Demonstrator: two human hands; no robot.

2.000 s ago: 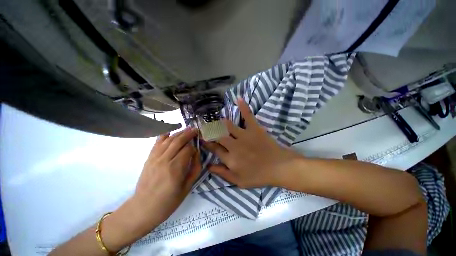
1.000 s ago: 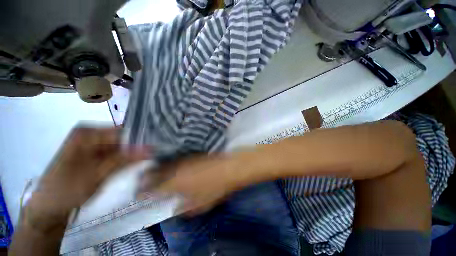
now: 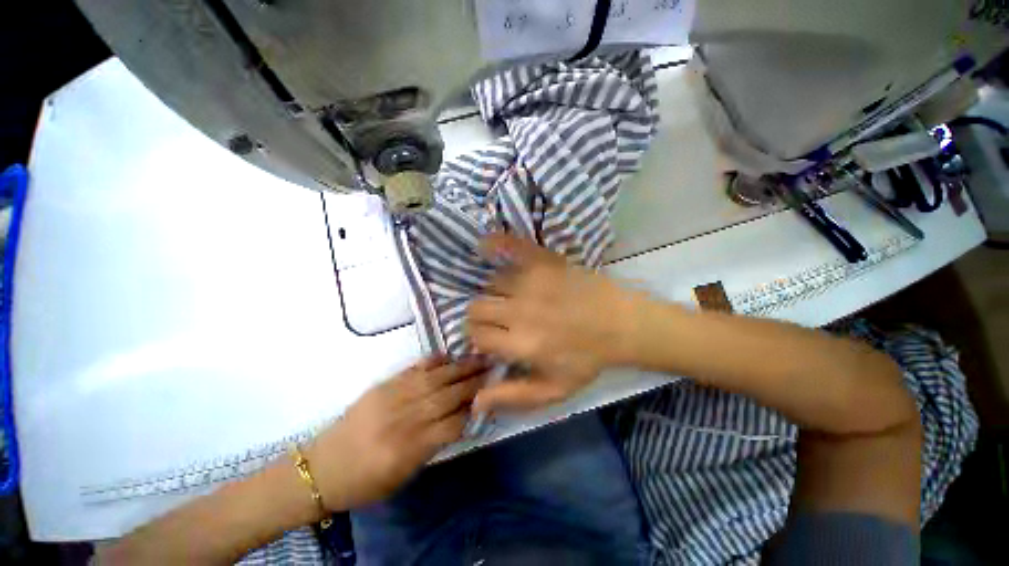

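A grey-blue and white striped garment piece (image 3: 570,138) lies bunched on the machine bed, running from behind the needle area to the table's front edge. Its narrow folded edge (image 3: 420,290) runs from below the cream ribbed knob (image 3: 408,192) towards me. My left hand (image 3: 415,415) pinches the cloth near the front edge, fingertips at the fold's near end. My right hand (image 3: 548,321) lies on the cloth just right of the fold, slightly blurred, fingers spread. The needle tip and presser foot cannot be made out clearly.
The sewing machine head (image 3: 321,66) fills the top, with a paper note (image 3: 531,24) on it. The needle plate (image 3: 365,271) is left of the cloth. Black-handled snips (image 3: 832,227) lie at right. A brown tab (image 3: 713,297) is near the ruler-marked edge. More striped cloth (image 3: 708,475) covers the lap.
The blurred hands, one second ago apart and low left, are now together on the cloth. The cloth's edge lies straight under the machine head again. The camera view has shifted.
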